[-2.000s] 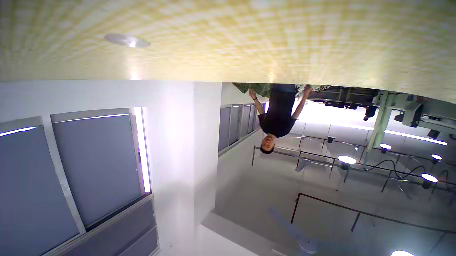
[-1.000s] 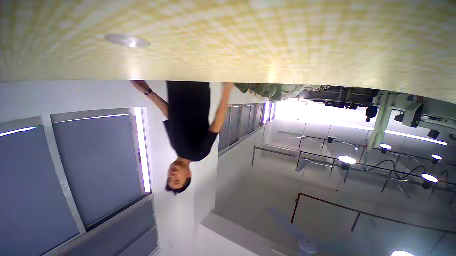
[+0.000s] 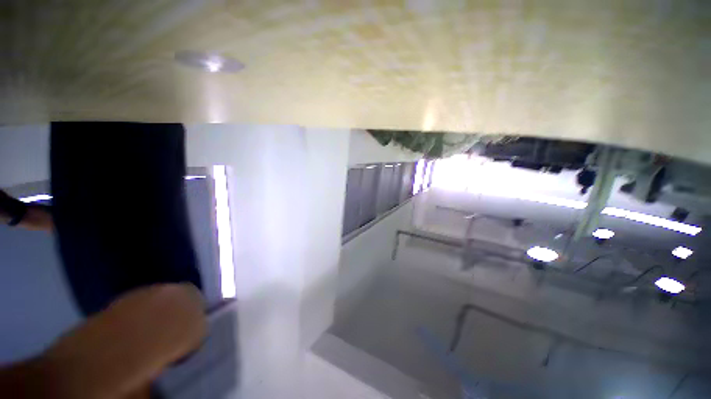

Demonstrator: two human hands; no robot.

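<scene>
The picture is upside down. A pale yellow and cream patterned surface (image 3: 374, 62) spans the top and lies nearest the camera, with a shiny round disc (image 3: 210, 61) on it at the upper left. A person in dark clothes (image 3: 121, 210) stands very close at the left. A large blurred forearm or hand (image 3: 117, 343) reaches in from the lower left. I cannot tell whether it holds anything. Neither of my own hands can be made out as mine.
Window panels (image 3: 382, 191) and a white pillar (image 3: 284, 234) stand beyond the surface. Green leafy or cloth-like material (image 3: 429, 142) and dark equipment (image 3: 538, 153) show at its far edge. Ceiling lamps (image 3: 542, 254) and pipes appear at the lower right.
The person has come from the middle distance to very near at the left, and the forearm or hand now looms large. The view has shifted slightly and is blurred.
</scene>
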